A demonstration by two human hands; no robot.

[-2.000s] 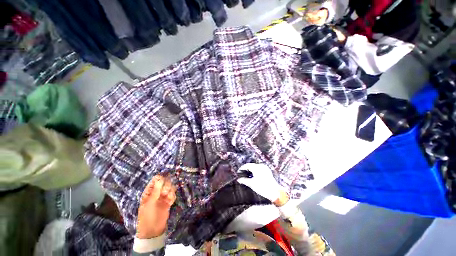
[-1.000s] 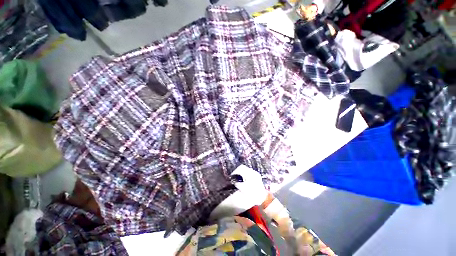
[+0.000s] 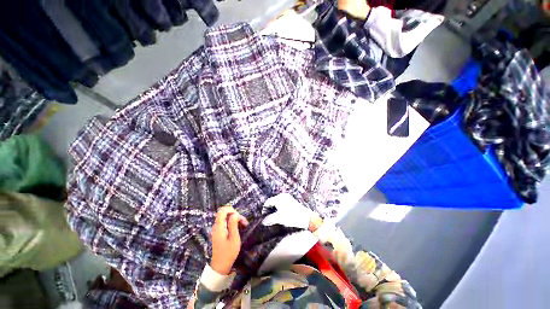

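A plaid jacket point(image 3: 241, 102) in grey, white and purple-red check lies spread and rumpled over the white table point(image 3: 368, 148). My left hand point(image 3: 226, 236), bare, is at the jacket's near edge, with thumb and fingers close together at the cloth. My right hand point(image 3: 289, 212), in a white glove, is just to its right at the same edge, with its fingers curled around something dark that is mostly hidden. Darker bunched cloth lies between and below the hands.
A dark phone point(image 3: 397, 117) lies on the table at the right. A coworker's hand point(image 3: 354, 7) is by black-and-white plaid at the far end. A blue crate point(image 3: 446, 163) with plaid garments stands right. Dark garments hang far left; green and beige sacks are left.
The bare hand, out of sight one second ago, is back at the near edge beside the gloved hand. The view has shifted, and the near edge is bunched up between the hands.
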